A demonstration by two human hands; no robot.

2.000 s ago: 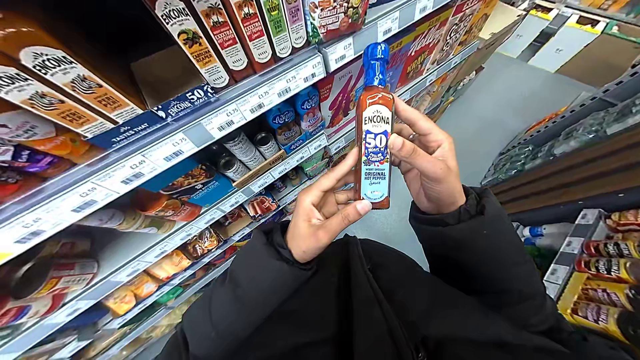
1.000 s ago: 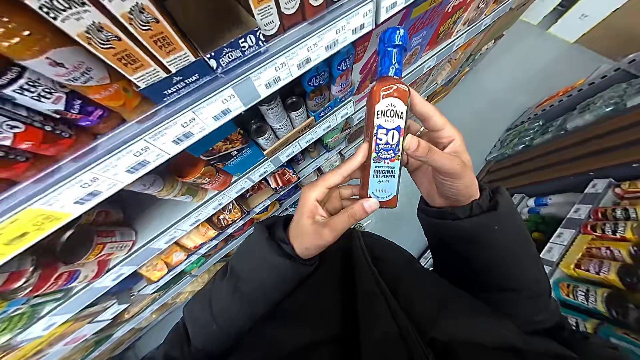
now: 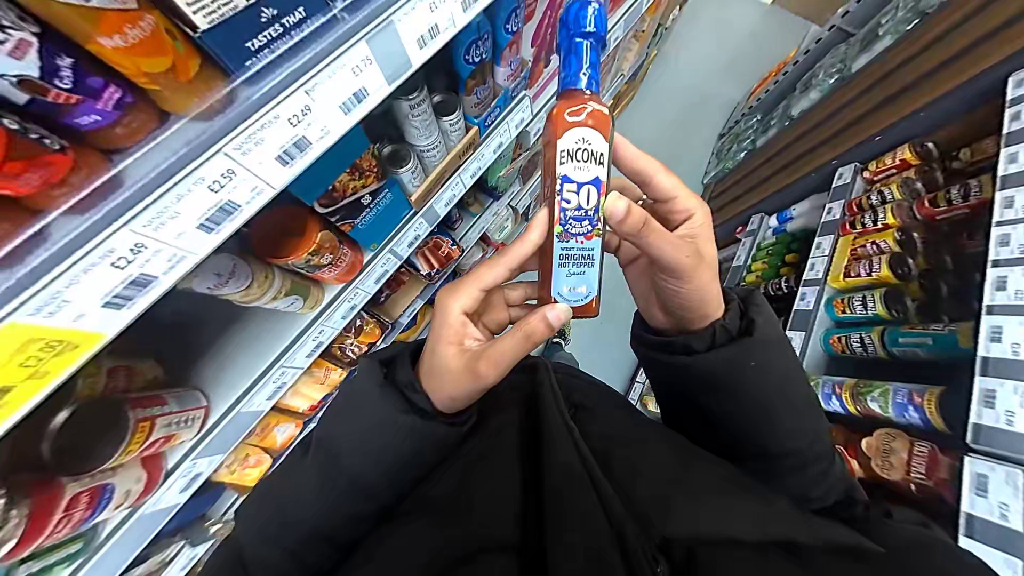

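Between my two hands stands a glass bottle of Encona hot pepper sauce point(image 3: 578, 200), nearly upright, its front label facing me. The sauce is red-orange, and a blue wrap covers the cap and neck. My left hand point(image 3: 488, 312) holds the lower left side, its thumb at the bottom edge of the label and its fingers partly behind the bottle. My right hand point(image 3: 660, 232) grips the right side at mid-height, thumb on the label's edge and forefinger higher up. The fingertips behind the glass are hidden. Both wrists are in black padded sleeves.
Along the left run store shelves with a price-label rail point(image 3: 296, 144), sauce bottles point(image 3: 152, 56), silver tins point(image 3: 416, 112), a jar with a red-orange lid point(image 3: 308, 240) and lying cans point(image 3: 128, 424). Another shelf on the right holds jars and cans point(image 3: 872, 268). Grey floor point(image 3: 680, 80) lies between them.
Both hands keep their hold on the bottle, its label still towards me. The view has shifted, with the left shelves' lower tiers and the right shelf's jars showing more.
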